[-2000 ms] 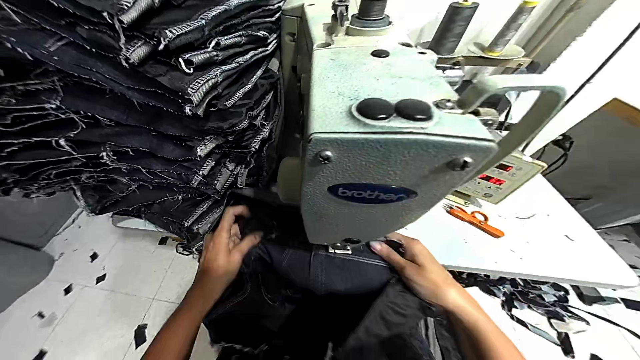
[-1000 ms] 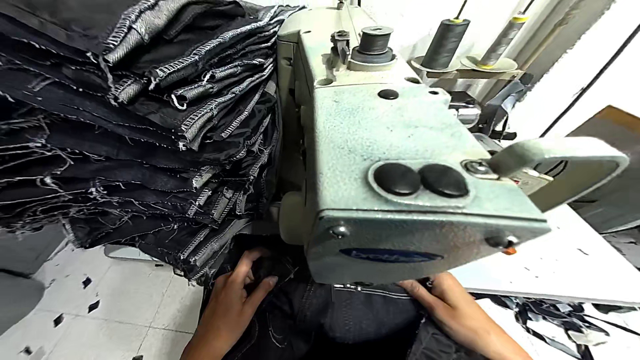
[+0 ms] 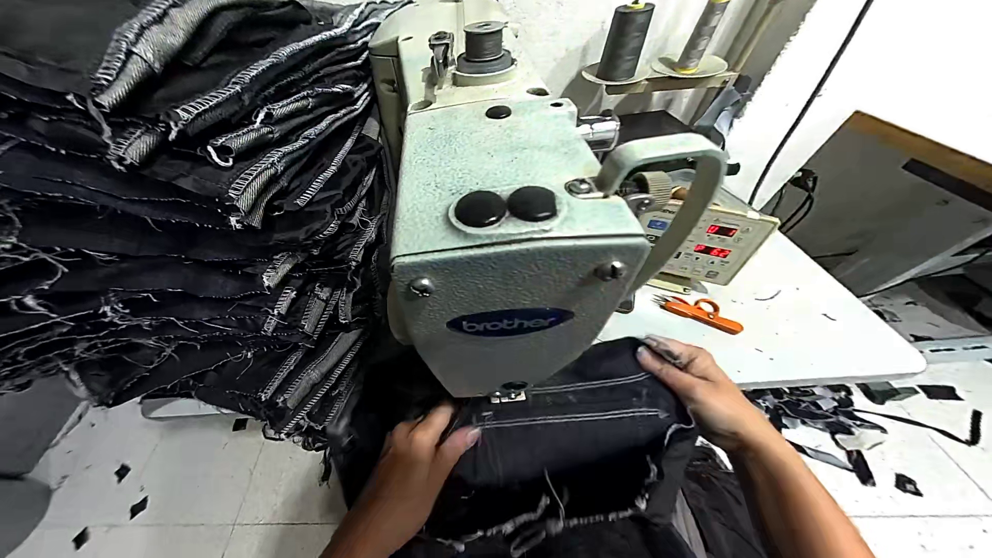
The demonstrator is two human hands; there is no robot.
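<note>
A dark denim garment piece (image 3: pixel 573 438) with two pale stitch lines and a frayed lower edge lies under the head of a Brother sewing machine (image 3: pixel 515 279). My left hand (image 3: pixel 422 465) rests on the denim left of the needle area, thumb and fingers pressing the cloth. At the right, my right hand (image 3: pixel 697 384) grips the upper right edge of the denim between thumb and fingers. The machine head hides the needle itself; only a small metal presser part (image 3: pixel 508 397) shows beneath it.
A tall stack of dark denim pieces (image 3: pixel 186 225) with loose threads stands on the left. Orange thread snips (image 3: pixel 704 314) lie on the white table (image 3: pixel 821 325), beside a control panel (image 3: pixel 717 244). Thread cones (image 3: pixel 625 43) stand behind. Fabric scraps (image 3: pixel 821 426) lie at the lower right.
More of the denim now shows right of the machine head, with two pale stitch lines in view. My right hand holds its upper right edge. The view has shifted.
</note>
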